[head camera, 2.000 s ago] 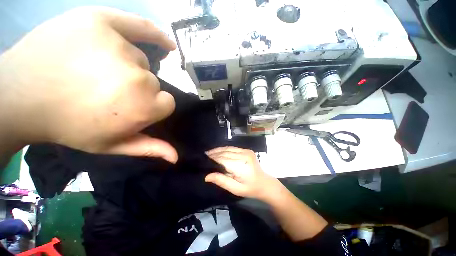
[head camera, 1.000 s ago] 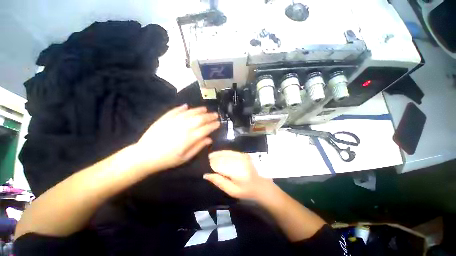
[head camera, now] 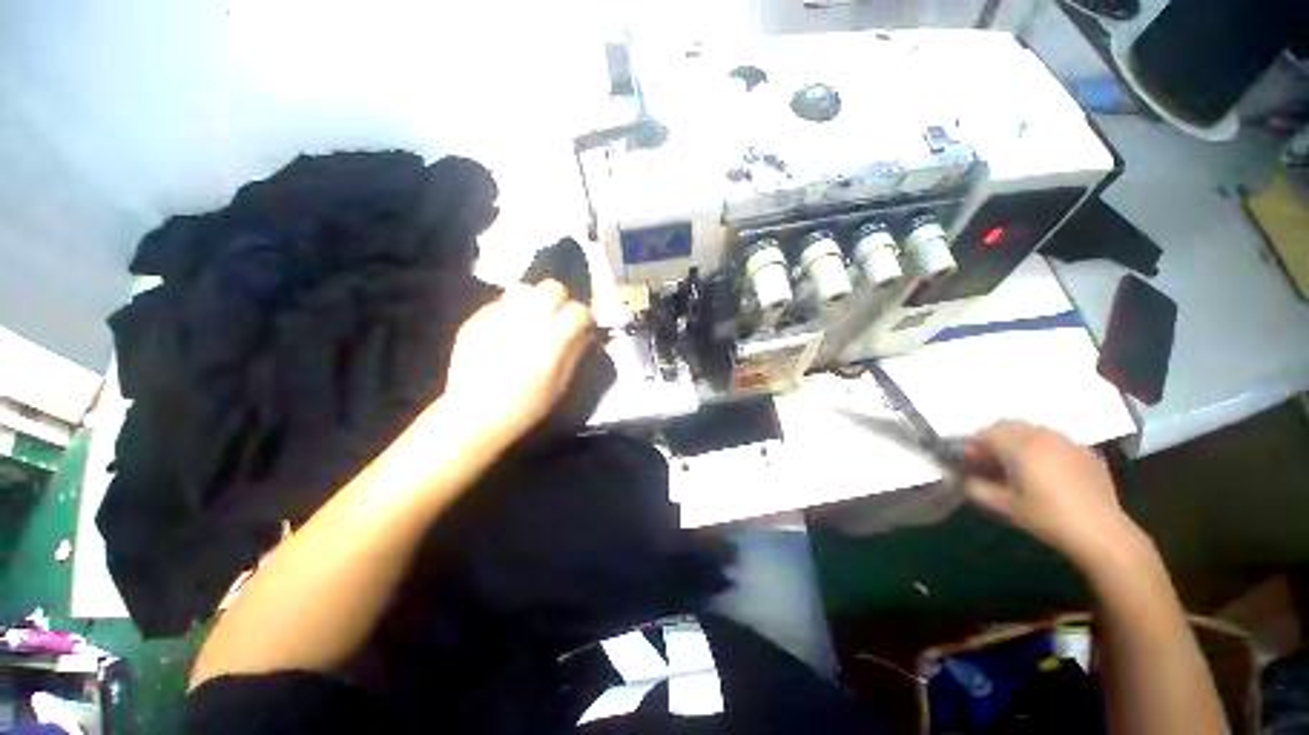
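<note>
A black garment piece (head camera: 574,495) lies in front of and left of the overlock machine (head camera: 847,129). My left hand (head camera: 520,352) pinches its cloth just left of the needle area (head camera: 686,328). The pale cloth plate (head camera: 646,388) is uncovered there. My right hand (head camera: 1037,481) is closed around the handles of the shears (head camera: 912,409), at the table's front edge right of the needle. The blades point up and left and are partly blurred. The fingertips of my left hand are partly hidden in the cloth.
A large black garment pile (head camera: 302,316) lies at the left of the table. Tension dials (head camera: 823,267) line the machine front. A dark smartphone (head camera: 1138,339) and a small black piece (head camera: 1103,237) lie at the right. An open box (head camera: 933,704) stands below at the right.
My right hand has left the cloth, moved right and taken hold of the shears. My left hand has drawn the cloth left, off the plate. The view has shifted a little.
</note>
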